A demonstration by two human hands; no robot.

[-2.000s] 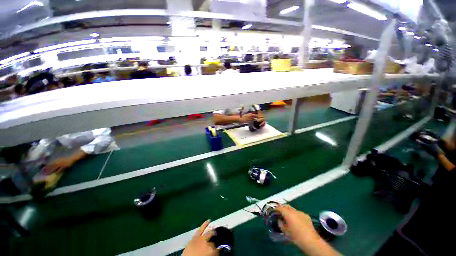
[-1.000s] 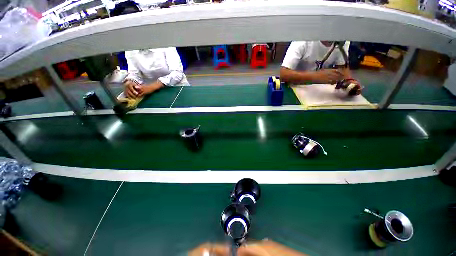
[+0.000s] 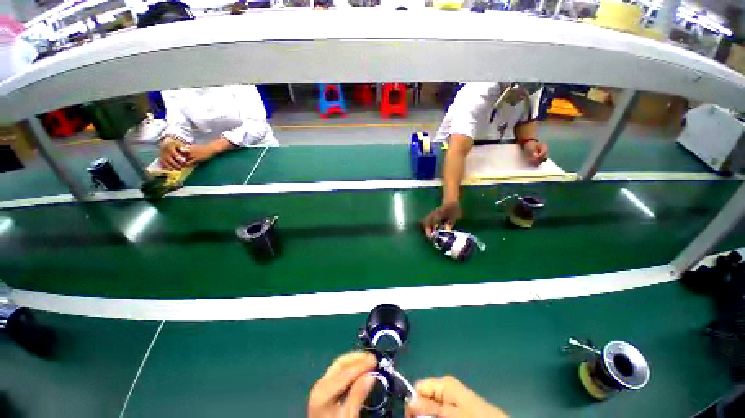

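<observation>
My left hand (image 3: 343,388) is at the bottom centre, its fingers on a black housing (image 3: 376,392) and a small pale fitting (image 3: 385,364). My right hand (image 3: 449,398) is just right of it, fingertips pinching a pale lead wire (image 3: 403,381) that runs from the fitting. A second black housing (image 3: 386,325) with a pale ring stands directly beyond my hands. The lower part of the held housing is hidden by my fingers and the frame edge.
A flanged metal unit (image 3: 625,366) stands on the bench at right. On the belt are a dark unit (image 3: 261,240), a black and silver unit (image 3: 455,244) touched by an opposite worker's hand, and another unit (image 3: 524,212). Black parts (image 3: 723,290) lie far right; a white rail (image 3: 490,291) crosses ahead.
My hands have come up into view over the nearer housing, with the pale wire between them. The opposite worker's arm has reached onto the belt. Another unit now shows on the belt at right.
</observation>
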